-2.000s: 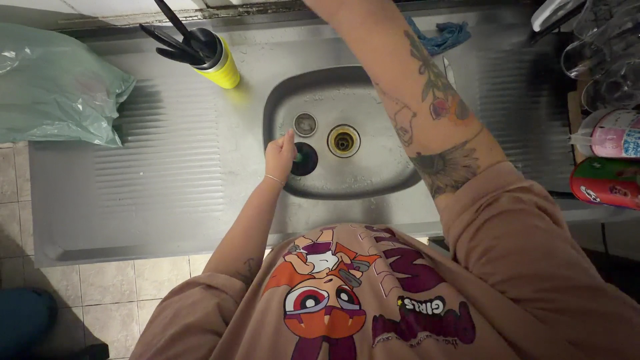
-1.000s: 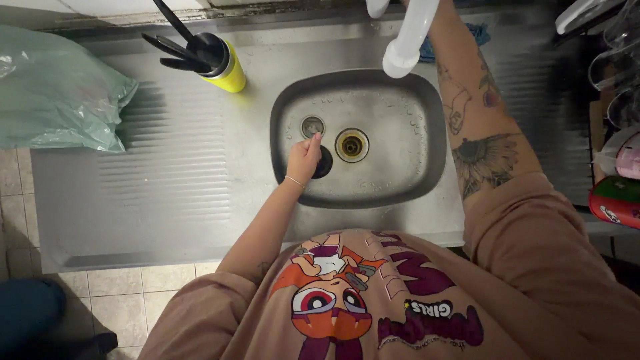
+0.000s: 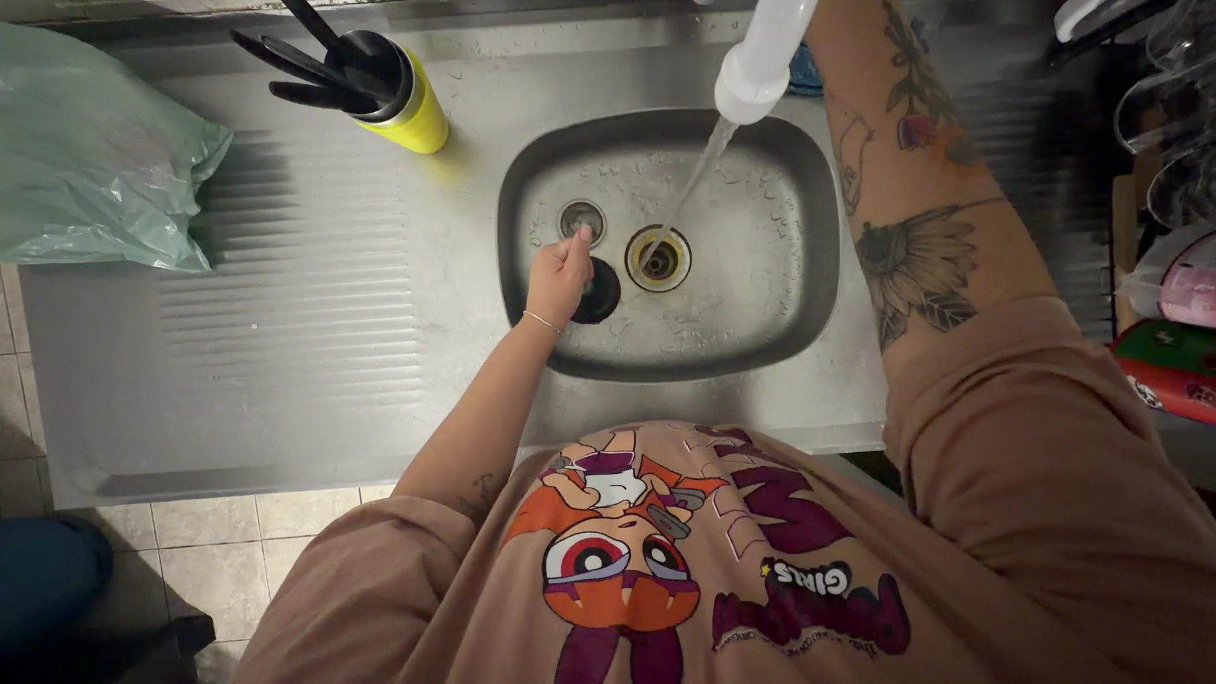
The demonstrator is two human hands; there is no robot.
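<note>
My left hand is closed over the left side of a stainless steel sink basin, next to a round black object that it partly hides; whether it grips that object I cannot tell. By the thumb lies a small metal sink strainer on the basin floor. Water runs from a white faucet spout into the open drain. My right arm reaches up past the basin's right side, and its hand is beyond the top edge of the view.
A yellow cup with black-handled utensils stands behind the ribbed drainboard. At the far left is a green plastic bag. A blue cloth lies behind the right arm. Clear glasses and a red and green package sit at the right.
The white spout has come into view over the basin, and water now flows from it. My right arm has moved to the right, off the basin. My left hand stays by the black object.
</note>
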